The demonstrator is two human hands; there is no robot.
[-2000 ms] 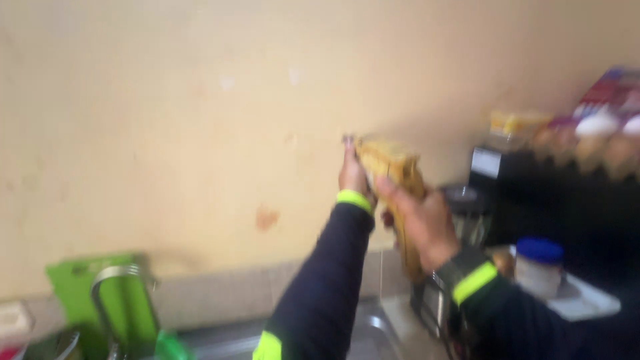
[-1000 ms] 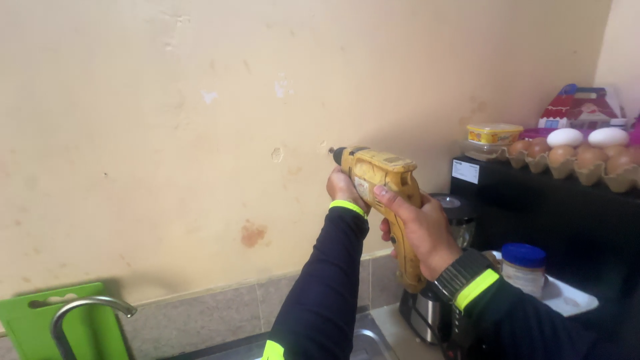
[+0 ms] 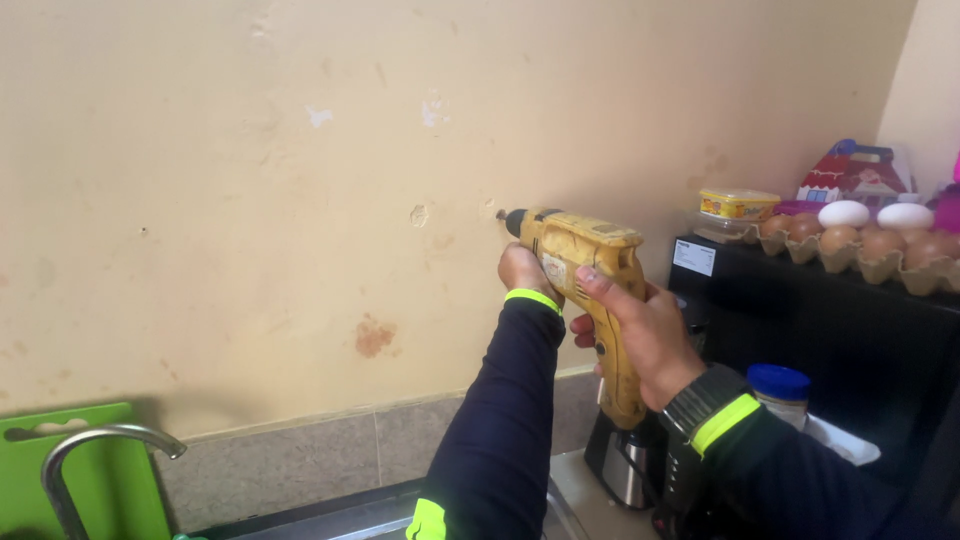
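Note:
My right hand [image 3: 651, 330] is wrapped around the pistol grip of a worn yellow power drill [image 3: 585, 240], its thumb along the side of the housing. Under the front of the body, my left hand [image 3: 526, 271] supports the drill behind the black chuck [image 3: 515, 222]. A short bit [image 3: 501, 215] points at the beige wall [image 3: 247, 225], its tip at or very near the surface; contact cannot be told. Chipped spots mark the wall close to the bit. My right index finger is partly hidden behind the grip.
Below are a curved metal faucet [image 3: 112, 435], a green cutting board [image 3: 82, 480] and a sink edge [image 3: 375, 529]. At right, an egg carton [image 3: 862, 251] sits on a black appliance [image 3: 810, 337]. A blue-lidded jar [image 3: 780, 386] and a black-and-silver appliance [image 3: 630, 465] stand lower.
Both hands keep hold of the drill throughout. The view was blurred and tilted two seconds ago and is steadier now.

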